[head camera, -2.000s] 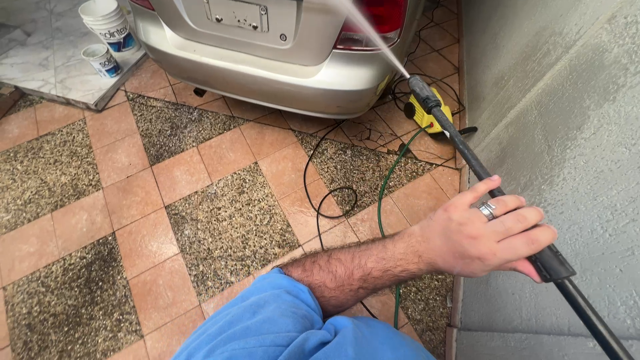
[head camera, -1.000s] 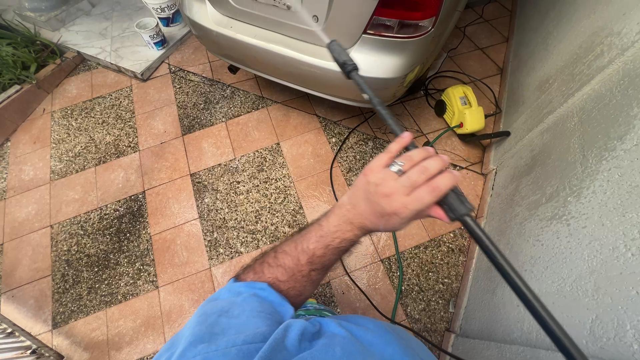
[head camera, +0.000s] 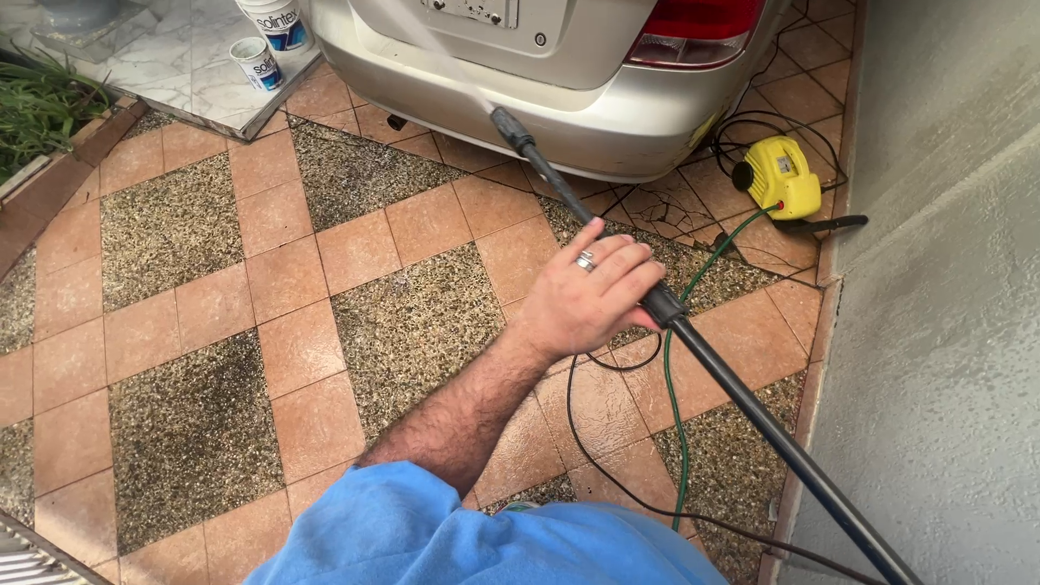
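My left hand (head camera: 597, 292), with a ring on one finger, grips the black wand of a pressure washer (head camera: 764, 418) near its middle. The wand runs from the lower right corner up to its nozzle (head camera: 512, 130) before the rear bumper. A white spray of water (head camera: 443, 61) leaves the nozzle toward the upper left, across the back of a silver car (head camera: 520, 106). The yellow pressure washer (head camera: 780, 179) lies on the tiles right of the car, with a green hose (head camera: 673, 390) and a black cable joined near it. My right hand is out of view.
A grey textured wall (head camera: 934, 325) bounds the right side. Two white paint buckets, the smaller (head camera: 256, 63) in front, stand on a marble step (head camera: 211, 97) at the upper left. Plants (head camera: 45, 106) grow in a bed at the left. Black hose (head camera: 585, 455) loops over the tile floor.
The nozzle and its spray have swung left from near the right tail light to the middle of the bumper. My left hand has moved left too. The view has shifted somewhat.
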